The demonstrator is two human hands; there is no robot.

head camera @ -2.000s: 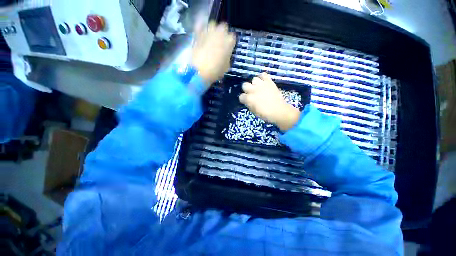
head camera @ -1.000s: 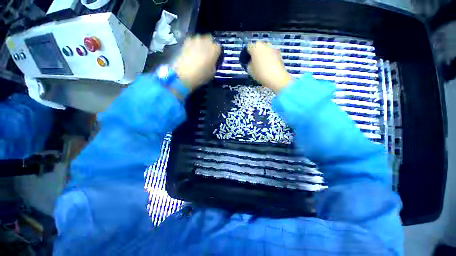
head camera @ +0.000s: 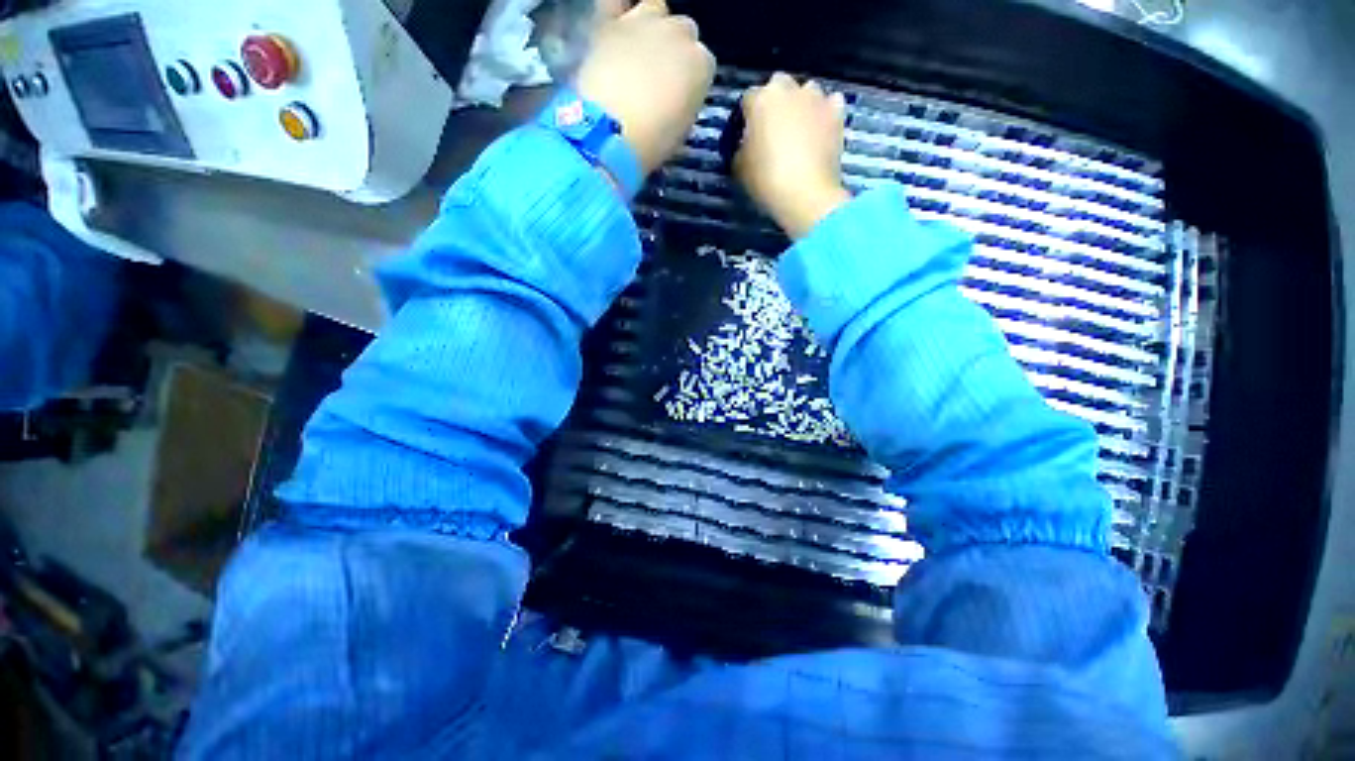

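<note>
Small white parts (head camera: 758, 357) lie heaped loose in a small black parts tray (head camera: 676, 305), which rests on rows of shiny strips (head camera: 1025, 223) inside a large black tote tray (head camera: 1271, 402). My left hand (head camera: 650, 78) is curled at the tote's upper left, with a blue band at the wrist. My right hand (head camera: 792, 141) is curled over the upper strips, just right of my left hand and above the parts tray. A dark patch shows at its fingertips. Whether either hand holds a small part cannot be seen.
A white machine control box (head camera: 223, 89) with a screen, a red emergency stop (head camera: 269, 61) and coloured buttons stands at the upper left. A crumpled white wipe or clear bag (head camera: 510, 52) lies beside it. A cardboard-coloured panel (head camera: 208, 476) is low at the left.
Since one second ago, my left hand has moved up and right. My right hand stays over the upper strips. Two seconds ago, my right hand was at the white parts in the small tray.
</note>
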